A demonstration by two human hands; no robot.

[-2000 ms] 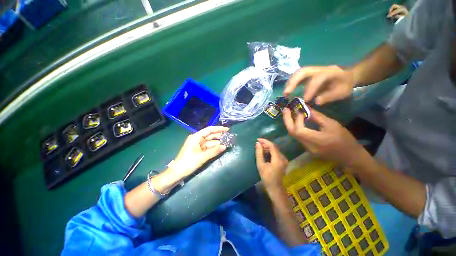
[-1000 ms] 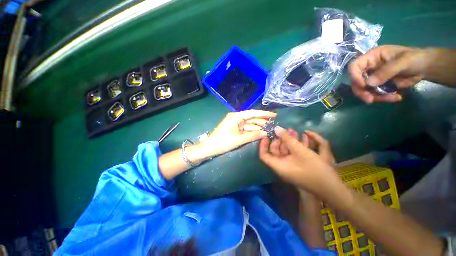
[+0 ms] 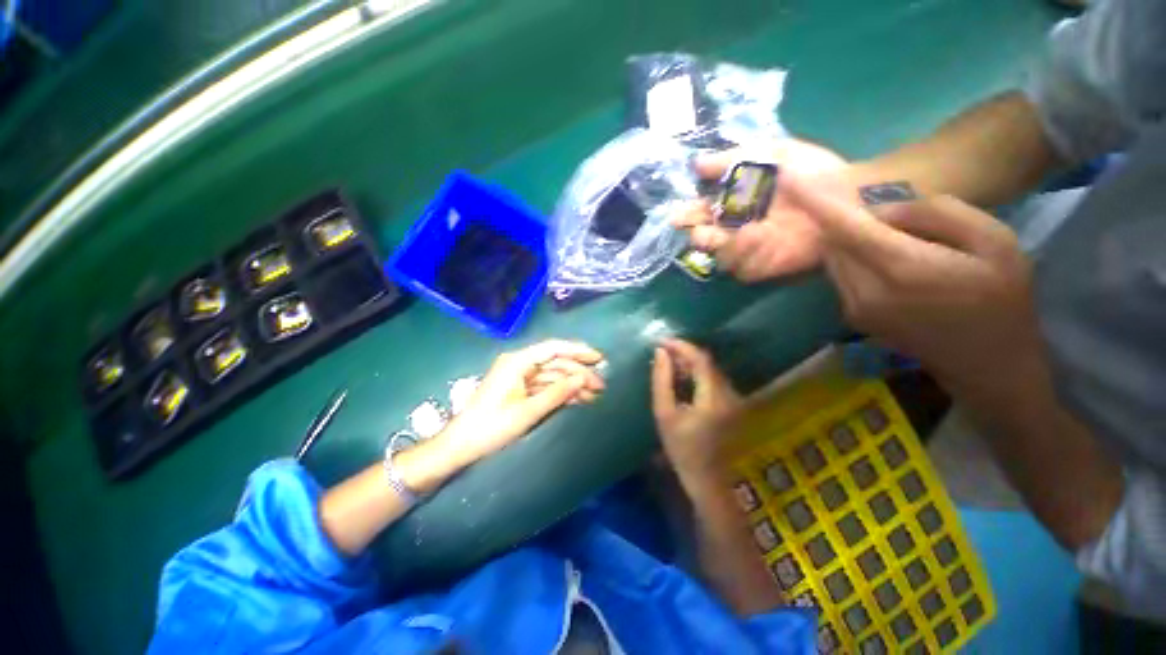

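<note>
My left hand [image 3: 544, 384] is over the green bench with fingers loosely curled and no board visible in it. My right hand [image 3: 691, 397] is beside it, thumb and fingers bent; a blurred pale sliver [image 3: 656, 330] shows at its fingertips, and whether it is gripped is unclear. Another person's hand holds a watch housing [image 3: 746, 193], yellow inside with a shiny rim. That person's other hand holds a dark circuit board [image 3: 889, 193] at the fingertips. A second housing [image 3: 697, 264] lies partly hidden below. Pale square boards [image 3: 428, 416] lie by my left wrist.
The black parts tray [image 3: 243, 416] holding several housings is at left. Tweezers [image 3: 322, 424] lie below it. The blue bin [image 3: 416, 256] with dark parts and a clear plastic bag [image 3: 601, 262] are ahead. The yellow grid tray [image 3: 882, 505] is at right, below the other person's arms.
The speckled board has left my left hand; the other person's hand reached to it and has moved back right, now holding a board. The housing is now held up face visible. The camera view has shifted.
</note>
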